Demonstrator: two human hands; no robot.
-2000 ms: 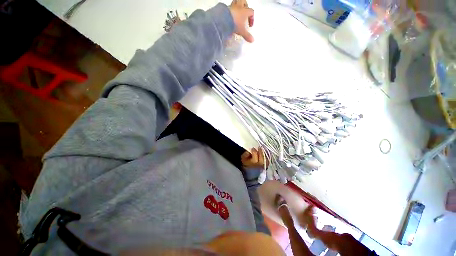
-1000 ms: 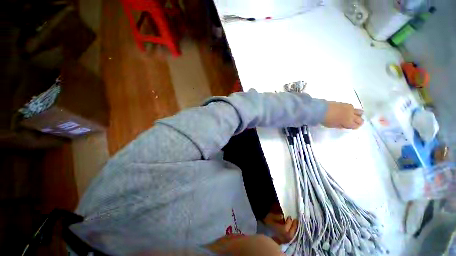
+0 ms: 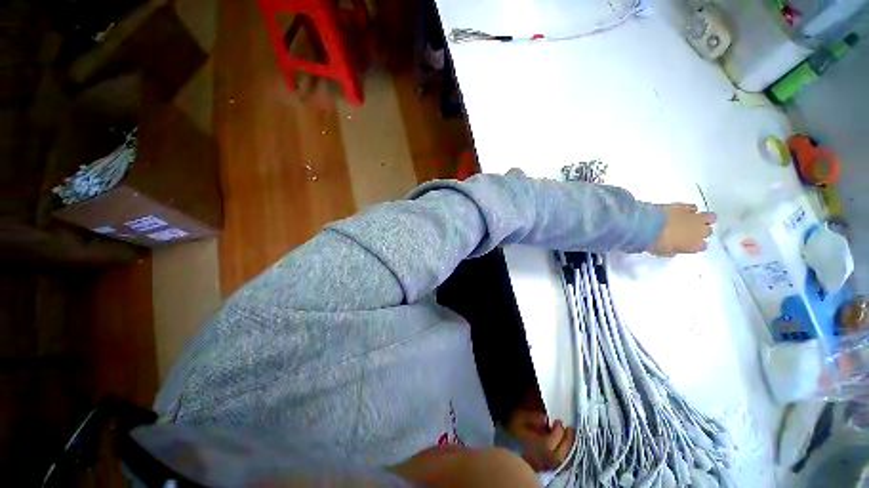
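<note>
A sheaf of white cable assemblies [image 3: 610,353] lies on the white tabletop [image 3: 610,95], its pale plug ends fanned at the bottom. Black sleeves [image 3: 583,267] show just below my left forearm, and the bare wire ends [image 3: 583,172] show above it; the part between is hidden. My left hand [image 3: 688,230] rests low over the bench to the right of the bundle, fingers bent, by a thin dark line; whether it holds anything is unclear. My right hand [image 3: 548,440] is at the bench's near edge against the cables, small and dark; its grip is unclear.
A single cable [image 3: 486,36] lies at the top of the bench. An orange ring [image 3: 813,159], a yellow ring [image 3: 775,150], a green object [image 3: 812,71] and plastic bags [image 3: 777,272] are at the right. A red stool [image 3: 314,43] and cardboard box [image 3: 157,195] stand on the floor.
My view has turned toward the floor and boxes since the oldest frame. My left forearm now crosses over the bundle. Since the last earlier frame, the view has shifted only slightly.
</note>
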